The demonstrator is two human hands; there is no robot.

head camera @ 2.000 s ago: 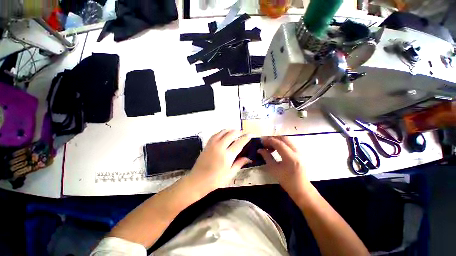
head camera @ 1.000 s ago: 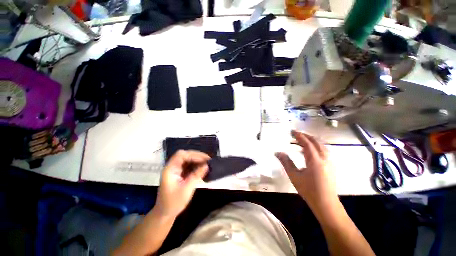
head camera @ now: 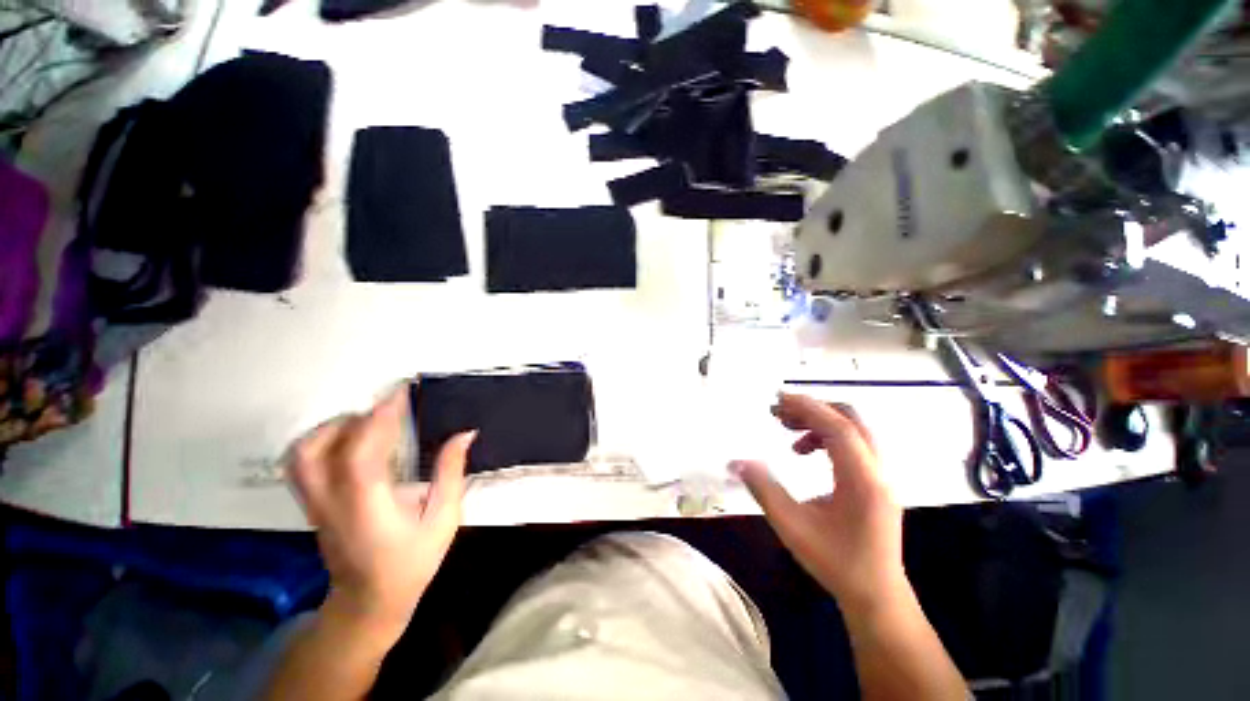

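A stack of black cut pieces (head camera: 514, 411) with pale edges lies near the table's front edge. My left hand (head camera: 373, 496) is at its left end, fingers apart, with the thumb tip over the top piece and the index finger beside the left edge. My right hand (head camera: 829, 496) hovers over the table to the right, empty, with thumb and fingers apart. Behind the stack lie two more dark pieces, an upright rectangle (head camera: 405, 204) and a sideways one (head camera: 561, 249).
Black strips (head camera: 706, 103) are heaped at the back. A larger black heap (head camera: 254, 171) lies left. The sewing machine head (head camera: 932, 192) stands right. Black-handled shears (head camera: 1005, 445) and red-handled scissors (head camera: 1056, 411) lie below it. A printed ruler scale (head camera: 603, 470) runs along the front.
The loose black piece that my left hand held is now down on the stack. My left hand has moved left and its fingers have spread. My right hand stays empty. The view has shifted.
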